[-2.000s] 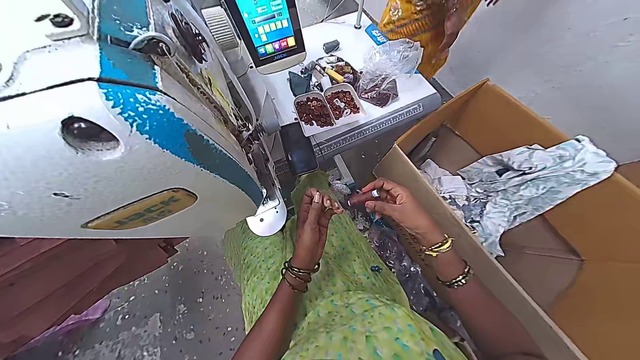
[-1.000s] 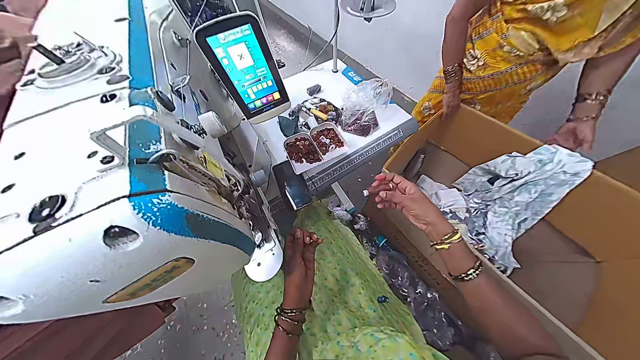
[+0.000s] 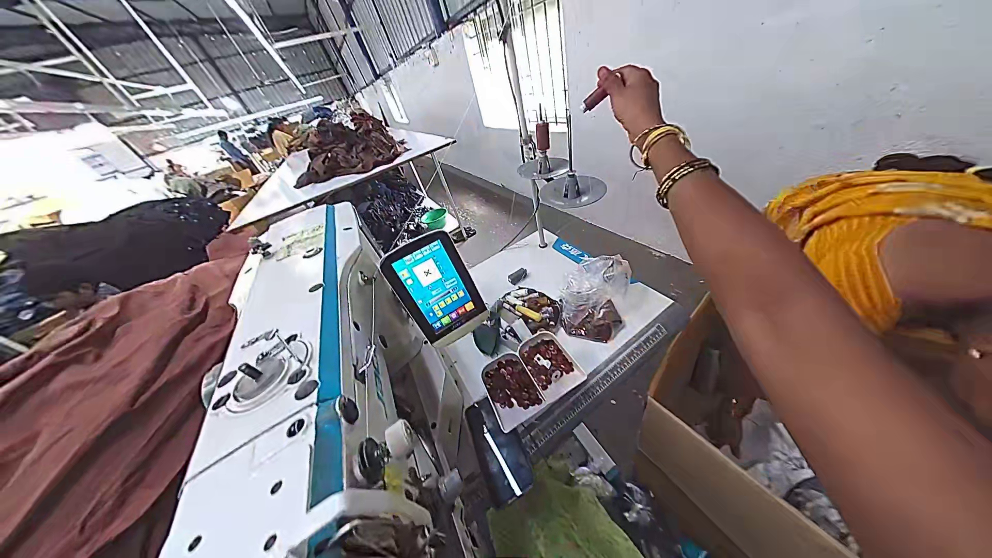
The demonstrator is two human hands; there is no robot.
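My right hand [image 3: 634, 94] is raised against the white wall, its fingers closed on a reddish-brown thread spool [image 3: 595, 99]. Below and left of it, the thread stand carries another brown thread cone [image 3: 542, 137] on one disc, and a second metal spool disc [image 3: 573, 191] holds no thread. My left hand is out of view. The industrial sewing machine [image 3: 256, 434] fills the lower left, with a lit control panel [image 3: 434, 285] beside it. On the white table, a divided tray [image 3: 577, 377] holds dark red buttons, next to a clear plastic bag [image 3: 593, 298].
An open cardboard box [image 3: 721, 473] stands at the lower right, with a person in yellow clothing [image 3: 868, 225] beyond it. Reddish-brown cloth [image 3: 116, 356] lies left of the machine. Farther back, a long white table [image 3: 372, 159] bears piled dark cloth.
The view has swung up sharply. My right hand has gone from near my lap to high beside the thread stand. My left hand, seen earlier over my lap, has left the view.
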